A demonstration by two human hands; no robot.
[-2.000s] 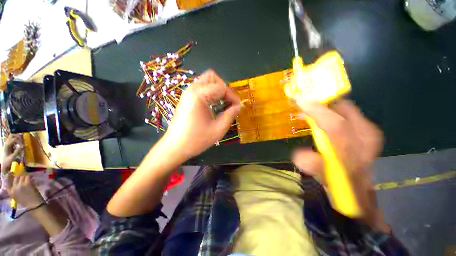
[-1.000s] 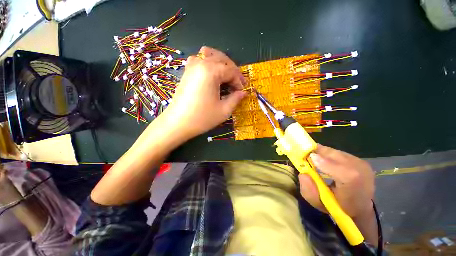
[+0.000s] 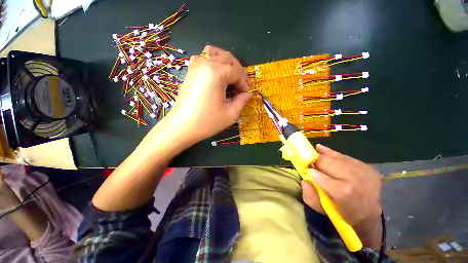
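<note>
The orange circuit board panel (image 3: 282,102) lies flat on the dark green bench top, with connector leads along its right edge and one at its lower left. My left hand (image 3: 218,92) is at its left edge, thumb and fingers pinching a connector lead, mostly hidden by the fingers. My right hand (image 3: 344,185) holds the yellow soldering iron (image 3: 303,154). The iron's tip and the thin solder feed tube meet on the panel close to my left fingertips.
A loose pile of connector leads (image 3: 149,67) lies left of the panel. A black cooling fan (image 3: 49,100) stands further left. A round tub (image 3: 454,14) is at the top right corner. Another person's arm (image 3: 23,210) shows at the lower left.
From two seconds ago, the iron swung from over the panel's right side to its left edge. Since one second ago, its handle has shifted slightly; my left hand stays in place.
</note>
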